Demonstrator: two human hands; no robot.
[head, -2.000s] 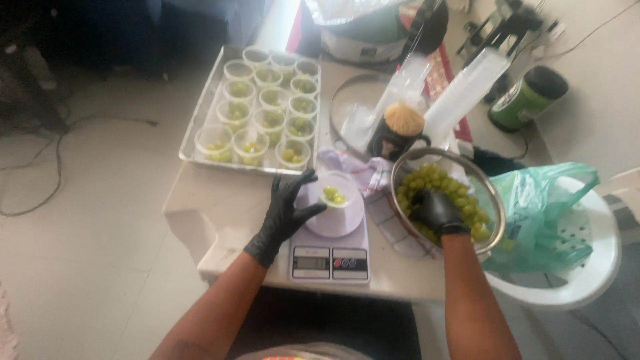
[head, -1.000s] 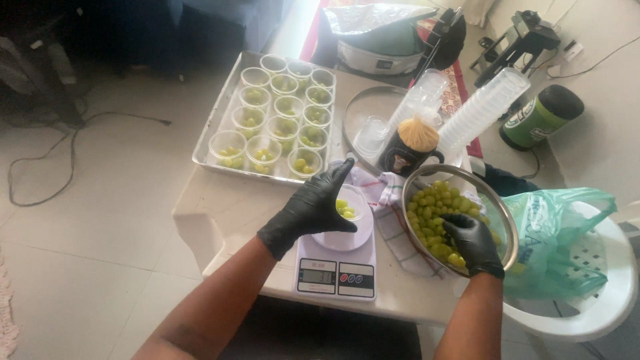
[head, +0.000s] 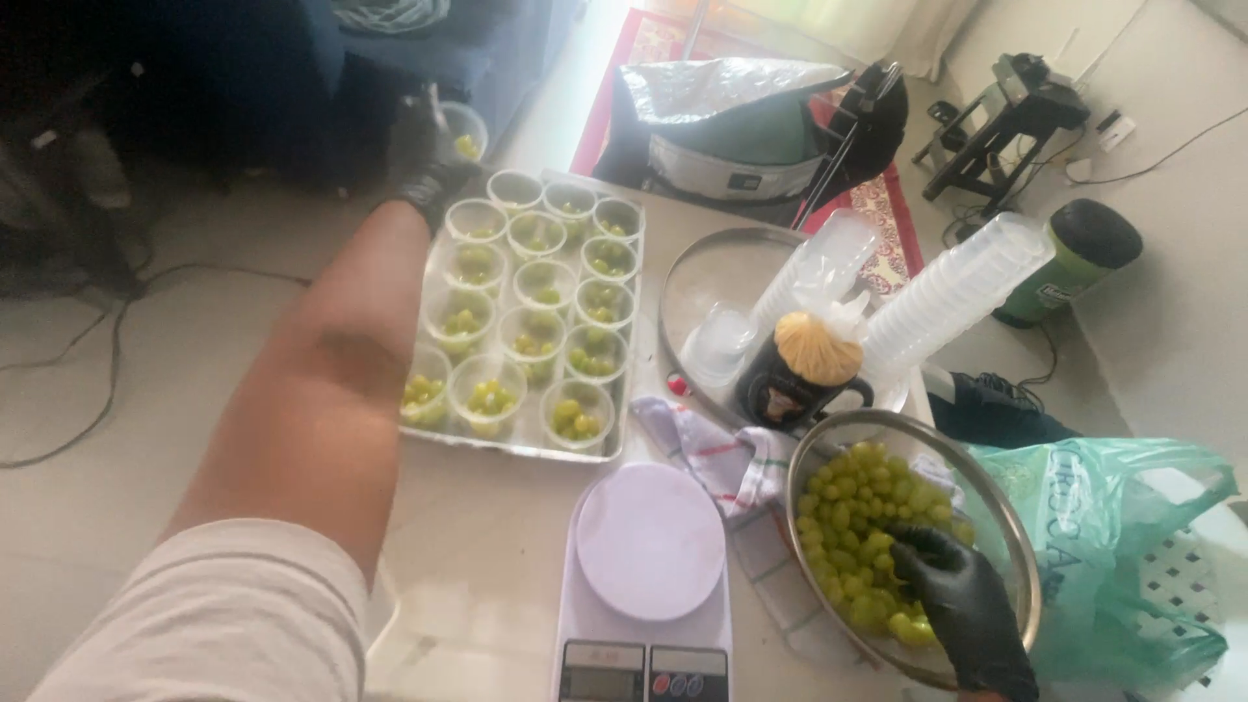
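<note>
My left hand, in a black glove, is stretched out past the far left corner of the metal tray, holding a clear plastic cup with green grapes in it. Rows of similar cups with grapes stand on the tray. In a black glove too, my right hand rests in a metal-rimmed bowl among loose green grapes; its fingertips are partly hidden, so its hold is unclear. Between tray and bowl, the white kitchen scale has a bare round platform.
Stacks of clear cups and a black mug with a tan top stand around a round tray. A checked cloth lies by the bowl. An insulated bag is behind; a green plastic bag lies on a white chair.
My left hand has lifted the cup of grapes off the scale and carried it away to the far left of the tray. My right hand remains in the bowl. The view has shifted.
</note>
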